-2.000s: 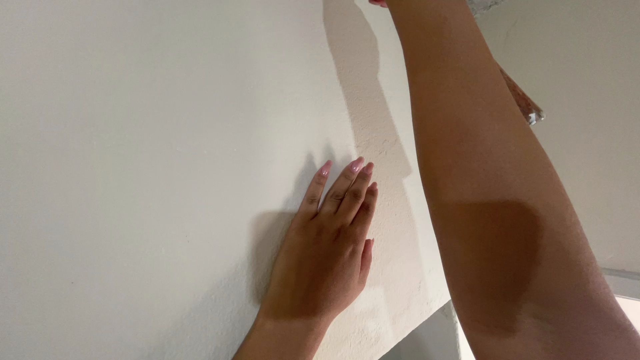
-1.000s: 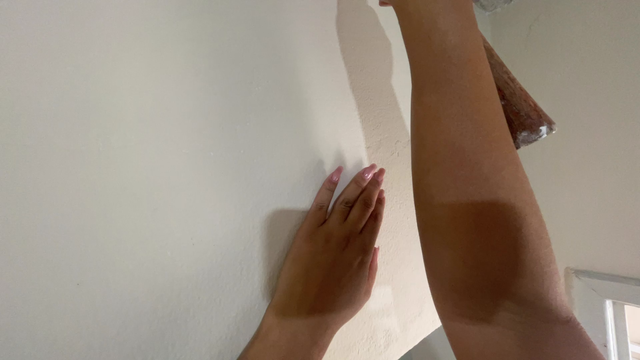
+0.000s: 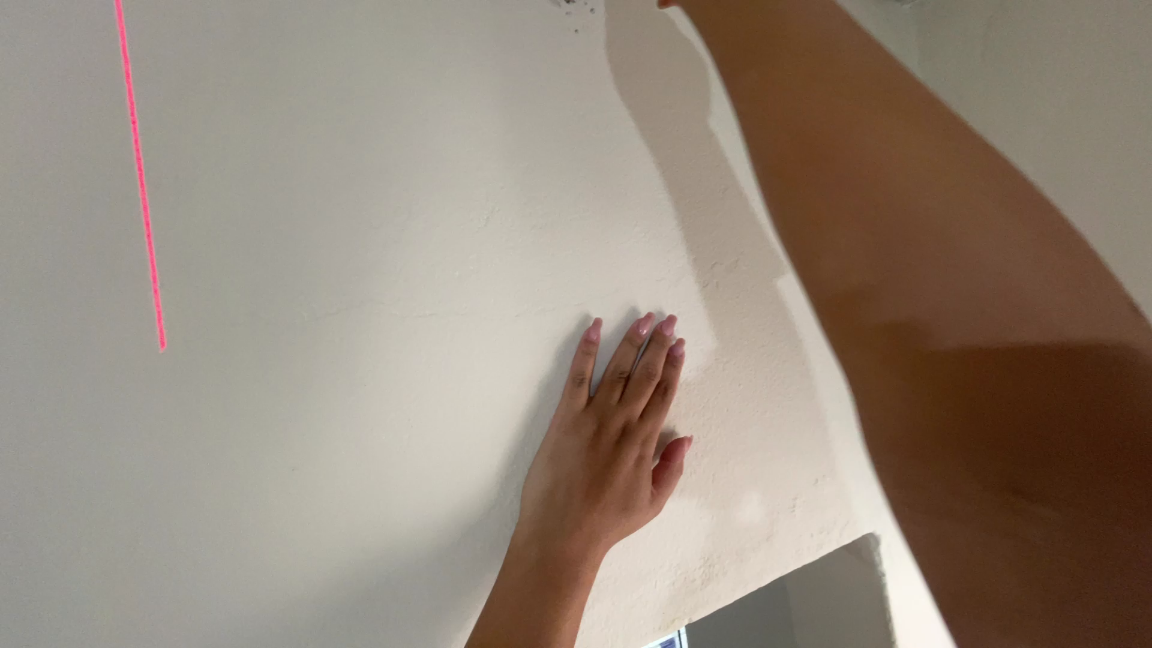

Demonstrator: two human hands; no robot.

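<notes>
My left hand [image 3: 607, 441] lies flat against the pale plastered wall [image 3: 342, 432], its fingers pointing up and slightly apart, with nothing in it. On the right my right arm reaches up across the view. Only a bit of my right hand [image 3: 668, 4] shows at the top edge, so what it holds or touches is hidden. Near it, the wall has a small patch of dark, chipped spots [image 3: 576, 9].
A thin pink-red line of light [image 3: 139, 180] runs down the wall at the upper left. Below my left hand the wall ends at an edge above a recess or opening [image 3: 765, 612]. Another wall [image 3: 1035, 72] stands behind my right arm.
The brown, rough-ended object seen behind my right forearm in both earlier frames is out of sight. The pink-red line and chipped spots have come into view as the view shifts.
</notes>
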